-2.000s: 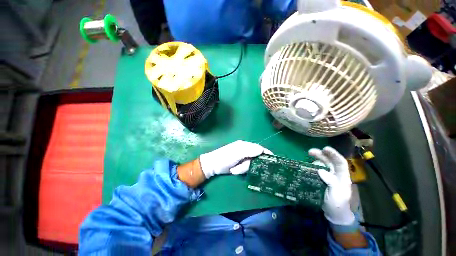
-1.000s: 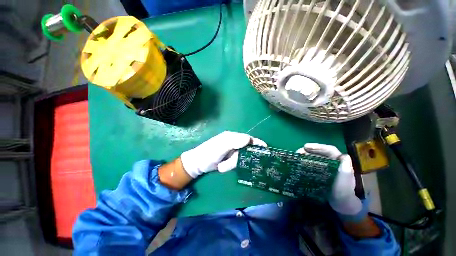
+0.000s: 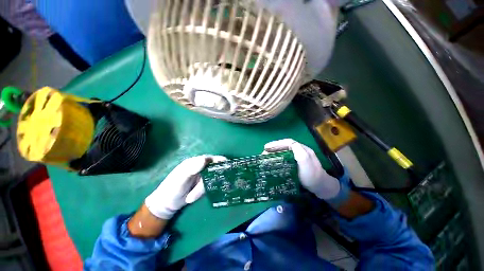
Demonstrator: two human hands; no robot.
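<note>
A green circuit board (image 3: 250,180) with white markings is held roughly level above the green mat, in front of the blue smock. My left hand (image 3: 183,185), in a white glove, grips its left end, with fingertips at the upper left corner. My right hand (image 3: 310,168), also white-gloved, grips its right end, with fingers along the top edge. A light blue band sits at the right cuff. The fingers behind the board are hidden. I cannot make out a thin wire in the left hand.
An off-white bench fan (image 3: 228,63) stands beyond the board. A yellow slotted drum (image 3: 55,127) and black fan (image 3: 119,140) are at left. A soldering iron (image 3: 371,137) and yellow stand base (image 3: 335,133) are at right. More boards (image 3: 431,195) lie lower right. A red tray (image 3: 50,227) is lower left.
The view has turned to the right, so the bench things appear further left. The board is still in both hands and looks more level. My right fingers now lie along its top edge.
</note>
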